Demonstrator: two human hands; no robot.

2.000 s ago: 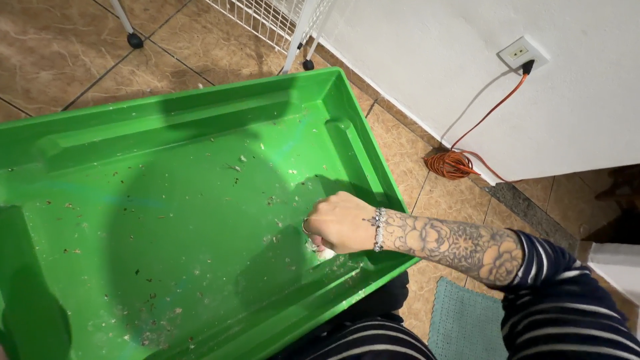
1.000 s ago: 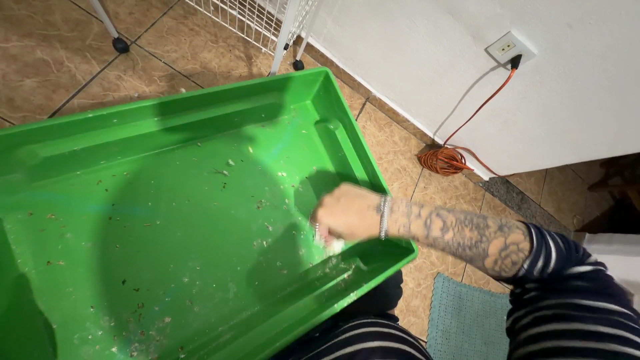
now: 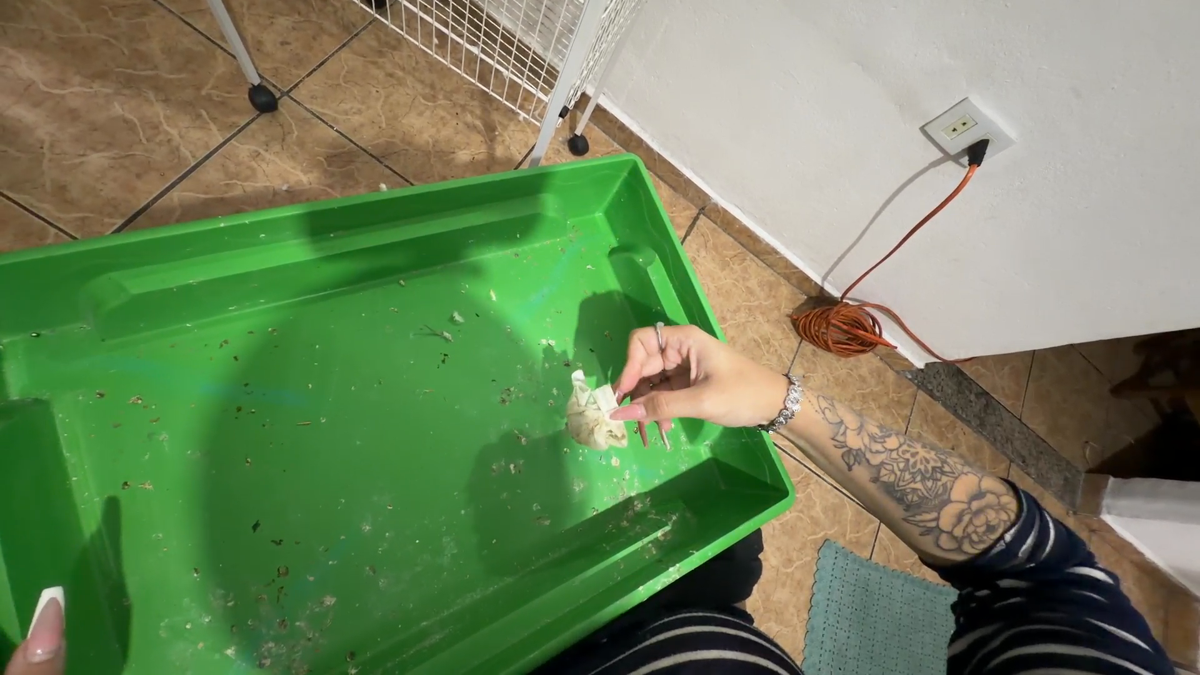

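Note:
A large green plastic tray [image 3: 394,394] spans the view, its floor strewn with small dark crumbs and pale bits. Over its right end, my right hand [image 3: 694,380] pinches a crumpled off-white wad [image 3: 592,412], possibly paper or cloth, between thumb and fingers. A ring and a bracelet are on this hand. At the bottom left corner, only a fingertip or thumb tip of my left hand [image 3: 42,633] shows, by the tray's left end; what the rest of it does is hidden.
Beyond the tray stands a white wire cage or rack [image 3: 497,56] on legs with black feet. At right, an orange cord [image 3: 839,328] lies coiled below a wall outlet [image 3: 966,127]. A teal mat [image 3: 872,609] is on the tiled floor.
My right hand was low at the tray's right end with the wad mostly covered; it has turned, and more of the wad shows. A tip of my left hand has come into view.

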